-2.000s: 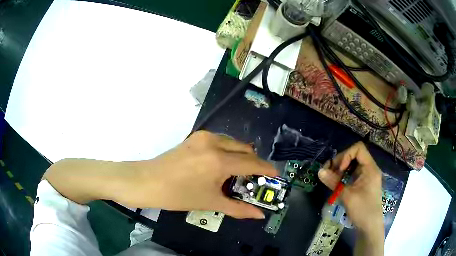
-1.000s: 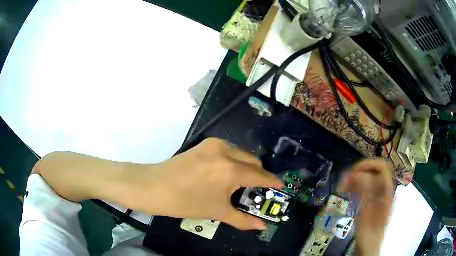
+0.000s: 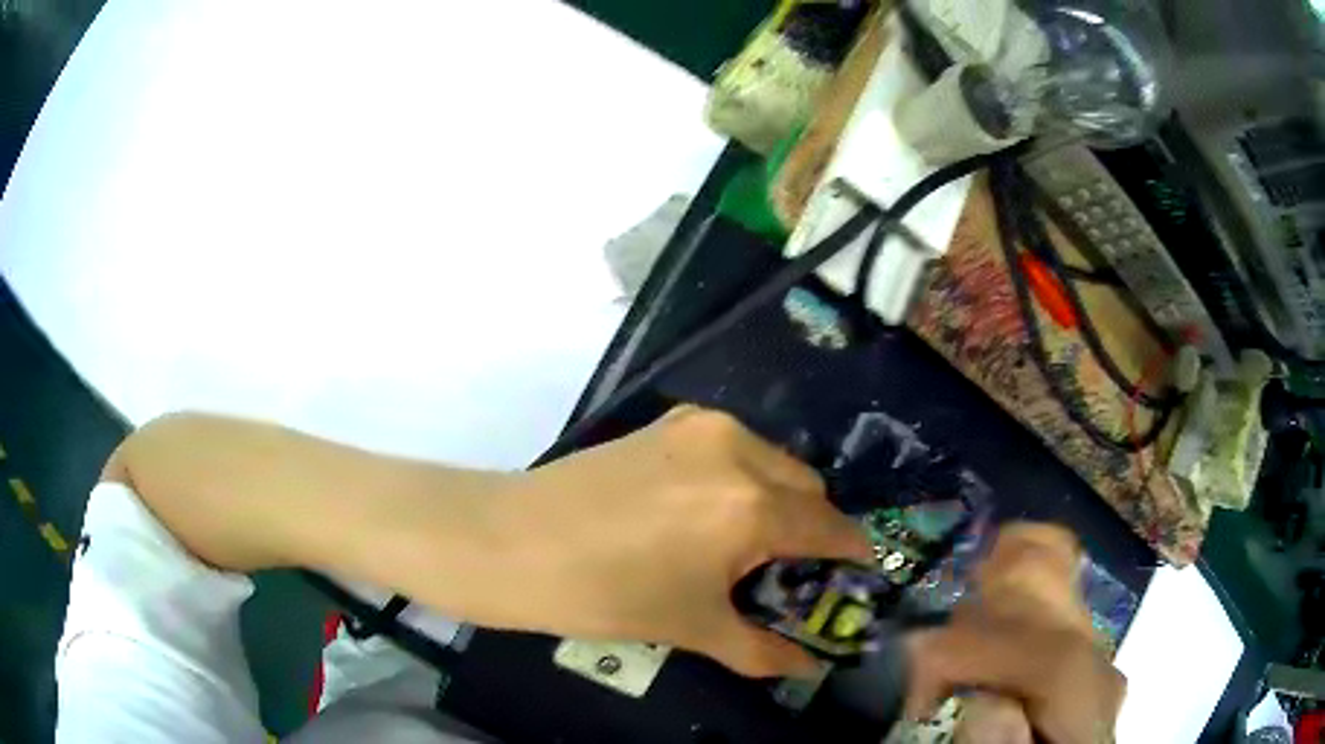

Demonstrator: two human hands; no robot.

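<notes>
My left hand [image 3: 690,538] holds a power supply board [image 3: 836,611] by its edges, in a black half-case, between thumb and fingers. The board shows a yellow part and is blurred. My right hand [image 3: 1024,640] is close to the board's right end, blurred, with fingers bent; whether it holds anything cannot be told. The green test contact board [image 3: 898,541] with silver round contacts lies just beyond the held board, partly covered.
A cream socket block [image 3: 610,664] lies below my left wrist. A white sheet [image 3: 349,233] covers the left. A thick black cable [image 3: 741,308] crosses the black mat [image 3: 727,371]. A glass bulb [image 3: 1097,80], a red clip [image 3: 1049,291] and a keypad instrument [image 3: 1126,233] are at upper right.
My right hand has moved down and left to the board; the red probe seen in it earlier is not visible. My left hand still holds the board. The view has shifted, moving the bench right.
</notes>
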